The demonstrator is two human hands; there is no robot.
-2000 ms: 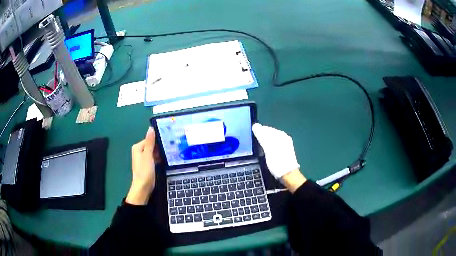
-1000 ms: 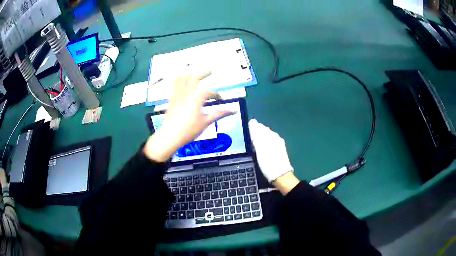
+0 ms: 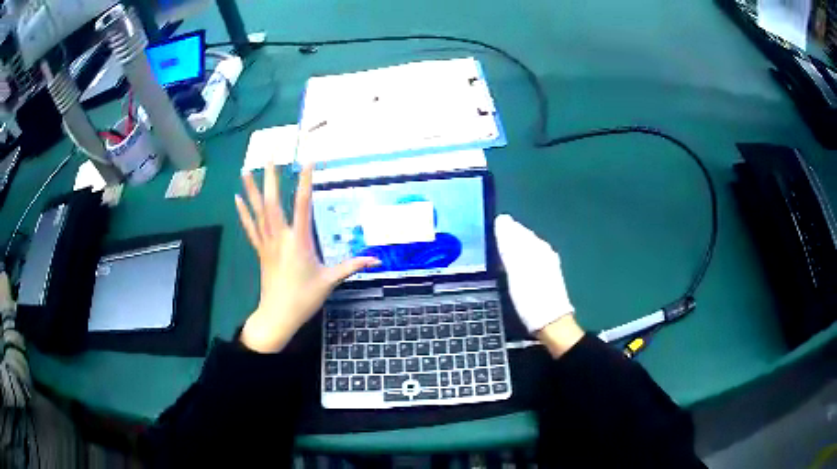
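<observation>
An open mini laptop (image 3: 415, 348) lies on a black foam mat (image 3: 413, 417). Its touchscreen (image 3: 459, 206) shows a blue desktop with a white window. My bare left hand (image 3: 289, 256) is spread over the screen's left edge, its thumb over the lower left part of the screen; touching or just above, I cannot tell. My white-gloved right hand (image 3: 534, 275) is beside the screen's right edge; its fingertips are close to the frame and its grip is unclear. A white adapter lead (image 3: 633, 325) runs from the laptop's right side to a black cable (image 3: 714, 215).
A clipboard with forms (image 3: 395, 110) lies behind the laptop. Closed laptops (image 3: 138, 286) are on the left, a dark stack (image 3: 800, 238) on the right. At the back left are a small monitor (image 3: 177, 59), a white power strip (image 3: 217, 92) and a pen cup (image 3: 136, 151).
My left hand left the screen's left edge, crossed over the screen, and is now back at the left with fingers spread. My right hand stays by the right edge. The view has shifted slightly.
</observation>
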